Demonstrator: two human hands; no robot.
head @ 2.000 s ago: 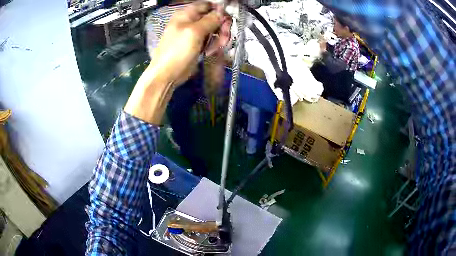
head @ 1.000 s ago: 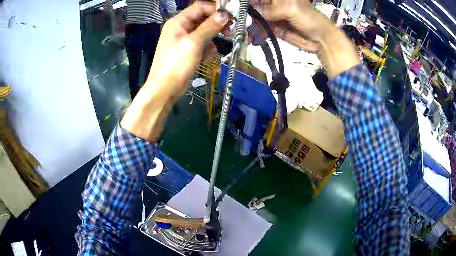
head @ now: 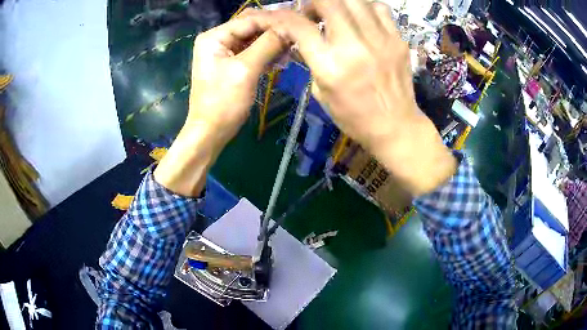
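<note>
My left hand (head: 225,84) and my right hand (head: 367,84) are raised at the top centre, their fingertips meeting around the upper end of the silvery hose (head: 283,164). My left thumb and finger pinch a small white cloth tie (head: 294,48), mostly hidden. My right hand is blurred and its fingertips are hidden, so its grip cannot be told. The hose runs down to the steam iron (head: 222,259), with a tan handle and blue spot, on a silvery metal rest (head: 199,287). A dark cable (head: 301,201) rises beside the hose.
A pale grey-lilac sheet (head: 302,274) lies under the rest on the black table (head: 58,245). White strips (head: 32,306) and yellow pieces (head: 122,202) are on the table. A white board (head: 58,116) stands left. Beyond are a carton (head: 370,177), a seated person (head: 450,71) and a blue bin (head: 537,251).
My right hand has moved left, across the hose top to my left fingers, and now hides the upper cable. The view has shifted, and the white tape roll no longer shows.
</note>
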